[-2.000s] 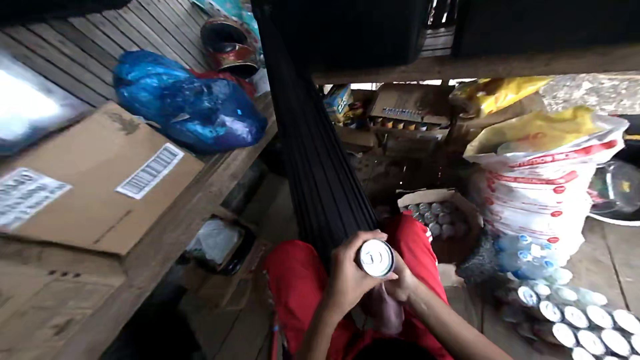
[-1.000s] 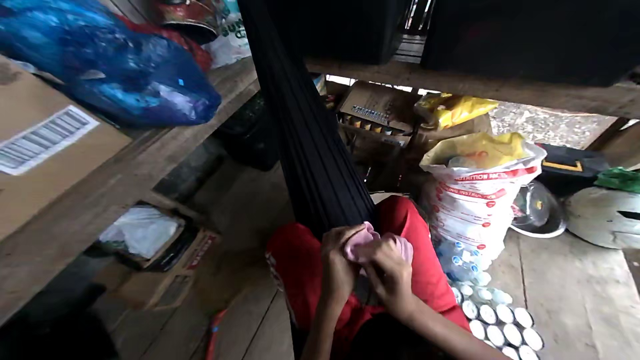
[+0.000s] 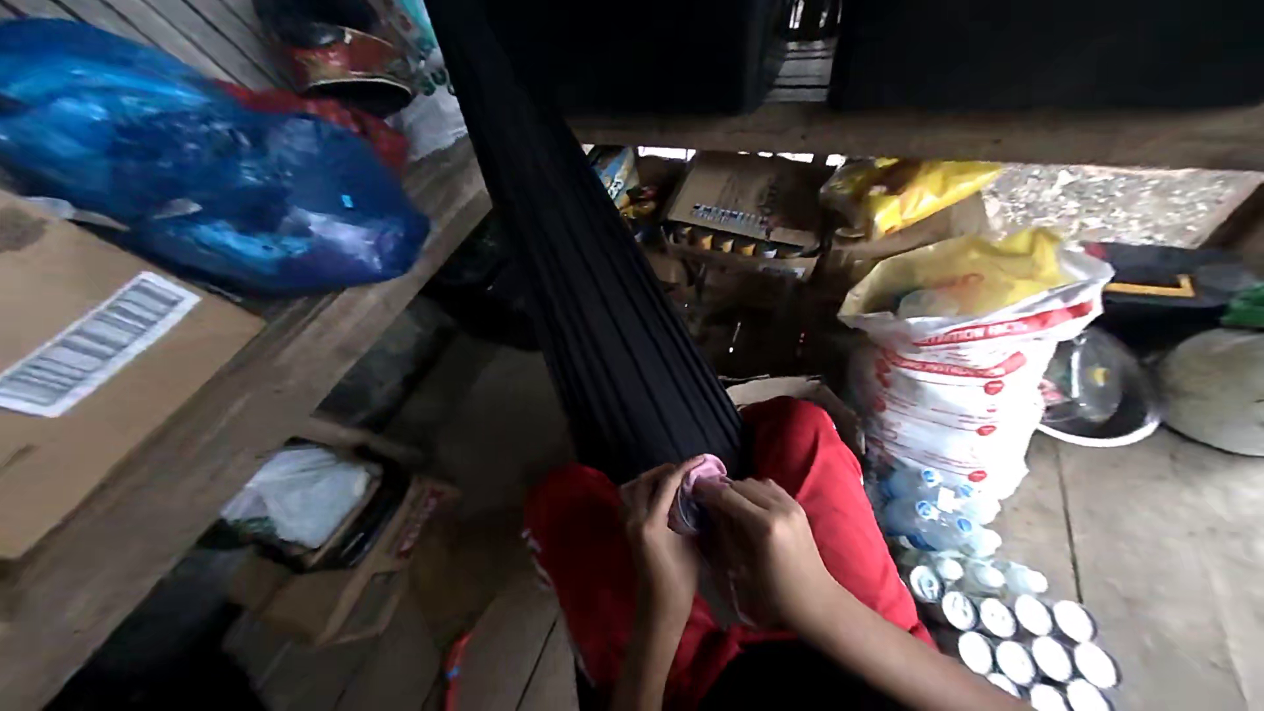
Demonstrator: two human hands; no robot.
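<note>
Between the knees of red trousers, my left hand (image 3: pixel 654 518) is closed around a small can (image 3: pixel 683 513), mostly hidden by the fingers. A pink cloth (image 3: pixel 707 472) lies over its top, and my right hand (image 3: pixel 765 523) presses and grips that cloth against it. Both hands touch or nearly touch each other. Just beyond them a black pleated fabric strip (image 3: pixel 632 346) runs up and away. On the floor at the lower right, several cans (image 3: pixel 1015 662) stand upright in rows, with clear plastic bottles (image 3: pixel 933 509) behind them.
A large white sack (image 3: pixel 948 395) stands to the right beside a metal basin (image 3: pixel 1106 434). To the left, a wooden bench (image 3: pixel 336 336) bears a cardboard box (image 3: pixel 59 474) and a blue plastic bag (image 3: pixel 247 188). An open carton (image 3: pixel 365 592) lies on the floor below it.
Two seconds ago the can's top showed bare between my hands; now the pink cloth covers it. My hands stay over the lap. The view has swung about.
</note>
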